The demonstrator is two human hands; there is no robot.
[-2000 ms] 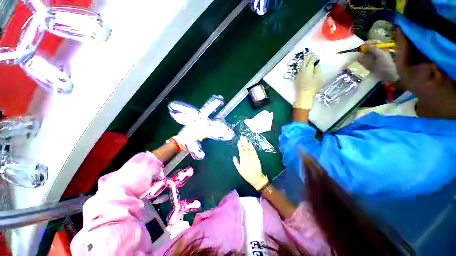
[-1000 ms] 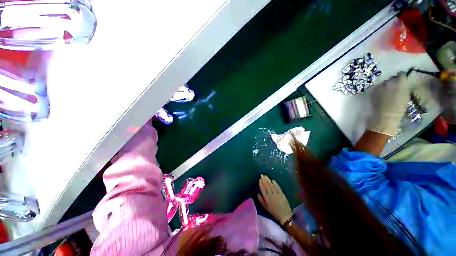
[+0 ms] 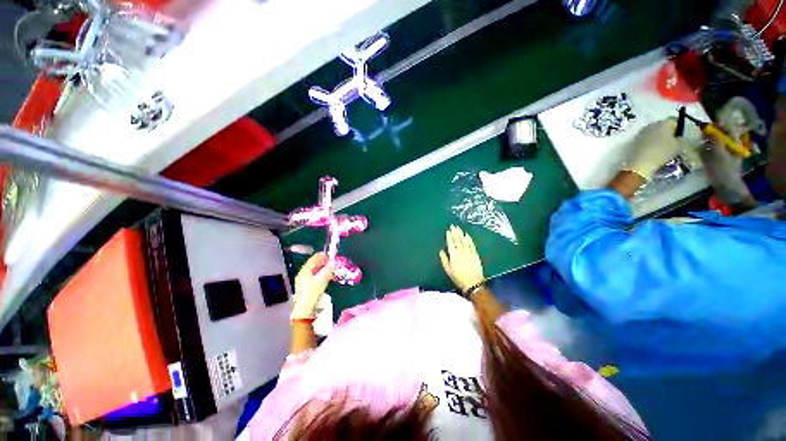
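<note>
A pink-lit balloon-dog lamp (image 3: 328, 222) stands or lies at the left part of the green bench (image 3: 405, 224). My left hand (image 3: 311, 288), gloved, has its fingers on the lamp's lower end. My right hand (image 3: 464, 258), gloved, lies flat on the bench near its front edge, holding nothing. A crumpled clear film (image 3: 487, 215) and a white cloth (image 3: 507, 183) lie just beyond it. A white-lit balloon-dog lamp (image 3: 352, 84) is on the dark green conveyor belt (image 3: 448, 99).
A grey-white box (image 3: 241, 344) with an orange panel stands at left. A metal rail (image 3: 155, 172) crosses above it. A dark-ended spool (image 3: 522, 136) sits by a white board (image 3: 569, 138). A blue-gowned coworker (image 3: 664, 276) works at right. Clear lamps (image 3: 103, 52) stand on the shelf.
The white-lit lamp that my left hand held is now released on the belt. My left hand has come back to the pink-lit lamp. My right hand stays on the bench. The view has shifted.
</note>
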